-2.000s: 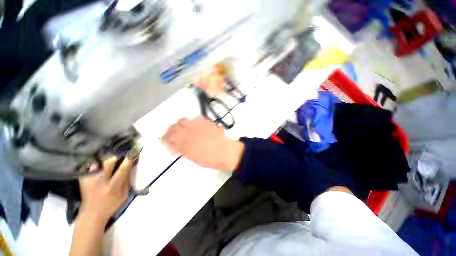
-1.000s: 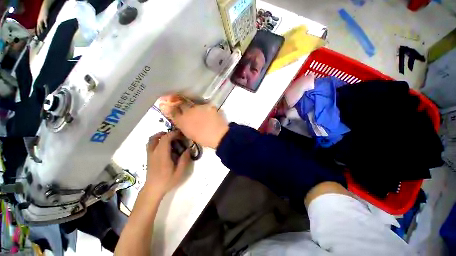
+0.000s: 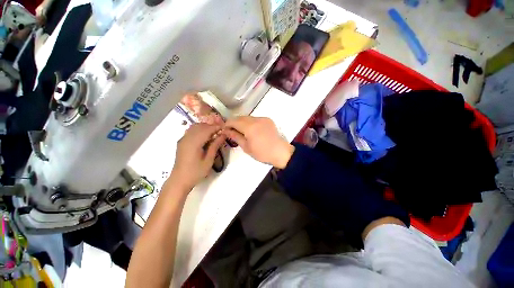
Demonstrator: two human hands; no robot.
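Note:
My left hand (image 3: 196, 151) and my right hand (image 3: 258, 139) meet at the fingertips over the white machine table (image 3: 217, 205). The fingertips are pinched together around something too small to make out. A peach bundle (image 3: 200, 107) lies just behind the fingers, partly under the machine head. The black-handled shears (image 3: 218, 162) lie under my hands, with only part of a handle loop showing. The white sewing machine head (image 3: 163, 62) stands behind and to the left of my hands. Its needle area is at the lower left, away from both hands.
A smartphone (image 3: 297, 59) with a lit screen lies at the table's right end, beside a yellow cloth (image 3: 338, 48). A red plastic basket (image 3: 470, 216) on the right holds black pieces (image 3: 434, 152) and a blue fabric piece (image 3: 366, 121). Dark fabric hangs behind the machine.
My hands left the needle area and moved right to the peach bundle and shears. Since one second ago, my right hand has drawn back from the bundle and its fingertips have met my left hand's.

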